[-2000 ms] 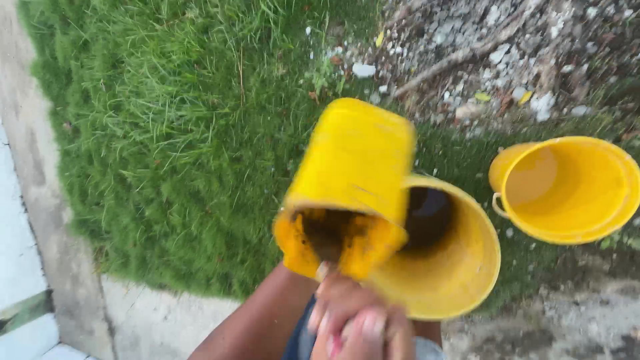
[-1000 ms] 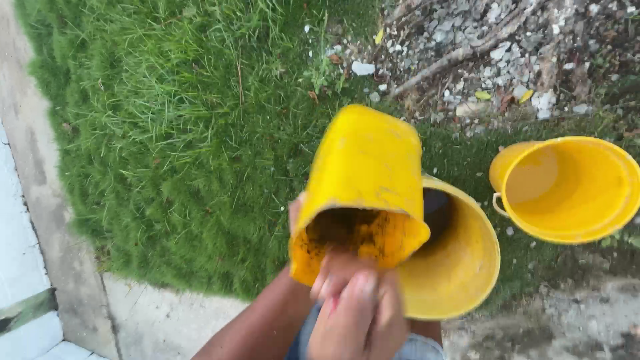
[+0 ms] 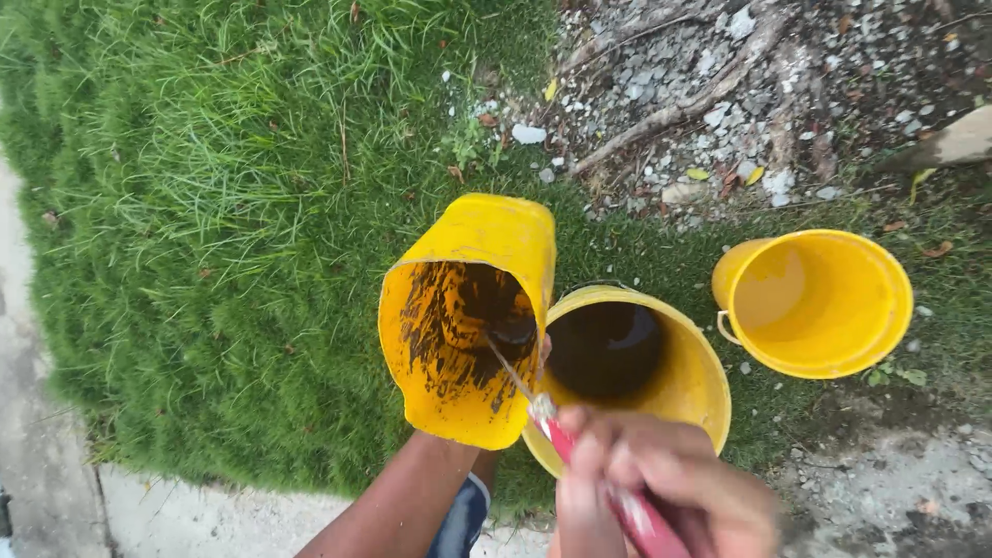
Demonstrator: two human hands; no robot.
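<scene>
My right hand (image 3: 659, 473) grips the red handle of a tool (image 3: 558, 434), whose thin metal shaft reaches into a cut yellow plastic container (image 3: 496, 232). Dark smears and a dark residue coat that container's inside; what the tool's tip looks like is hidden in it. My left forearm passes beneath the container, and just a bit of my left hand (image 3: 546, 349) shows at its right side, the fingers mostly hidden behind it. The container is tilted with its mouth toward me, partly over a yellow bucket (image 3: 705, 380) that holds dark liquid.
A second yellow bucket (image 3: 821, 302) with a little cloudy liquid stands to the right on the grass. Grass (image 3: 194, 271) spreads at the left, gravel and roots (image 3: 682, 108) lie at the top right, and a concrete edge (image 3: 217, 511) runs along the bottom left.
The cut container's mouth has turned more toward the camera, showing more of its smeared inside. My right hand has moved away from the mouth, and the tool's shaft now shows.
</scene>
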